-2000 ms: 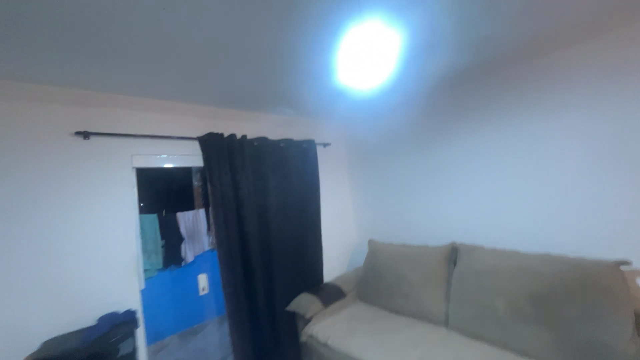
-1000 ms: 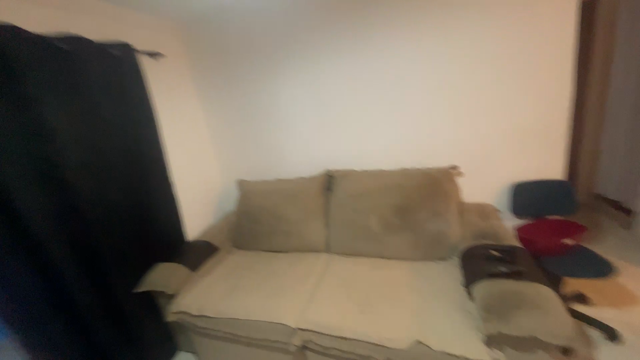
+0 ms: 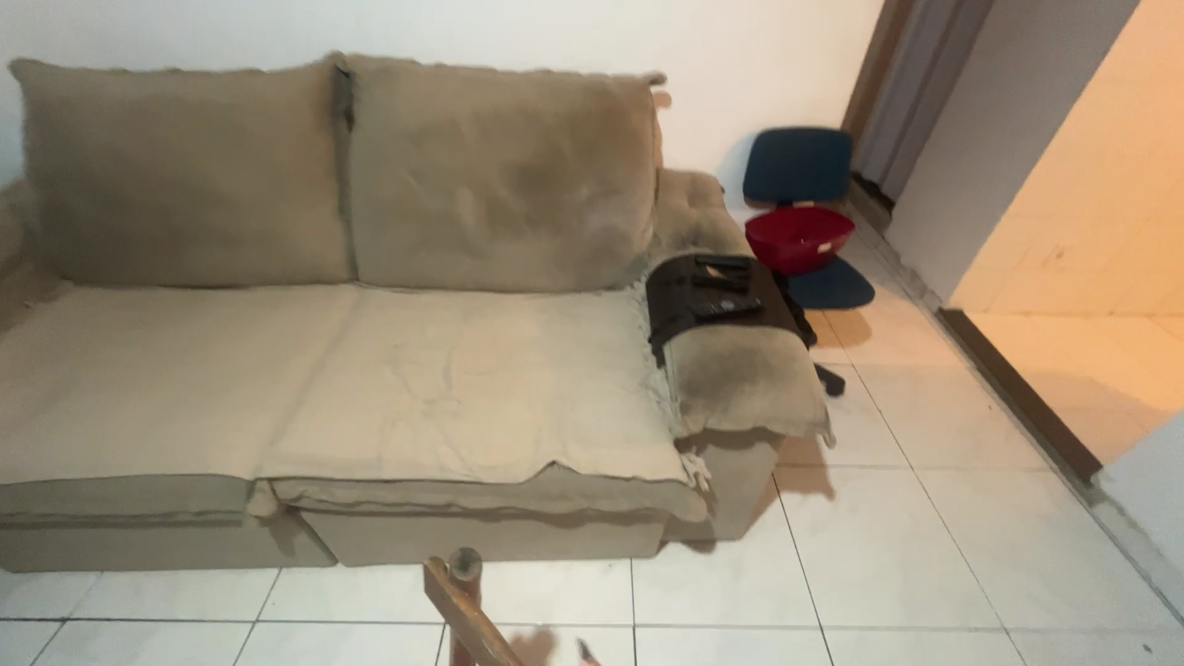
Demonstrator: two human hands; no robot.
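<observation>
At the bottom edge, one fingertip with a dark nail (image 3: 587,652) shows, seemingly of my right hand; the rest of that hand is out of the frame. Left of it, wooden pieces (image 3: 472,615), one with a round end, rise from the lower edge; whether the hand touches them cannot be told. My left hand is not in view. Beyond stands a beige fabric sofa (image 3: 499,523) with two back cushions and a light seat cover (image 3: 481,370). Over its right armrest lies a dark armrest tray (image 3: 680,305) bearing black objects that look like remote controls (image 3: 726,305).
Right of the sofa, a blue office chair (image 3: 797,166) stands near the wall with a red plastic basin (image 3: 800,236) on it. White floor tiles (image 3: 879,546) extend to a dark threshold (image 3: 1017,388) at a doorway on the right.
The view has swung right and down from the dark curtain and ceiling light to the sofa and floor. The wooden pieces and the fingertip have come into view at the bottom.
</observation>
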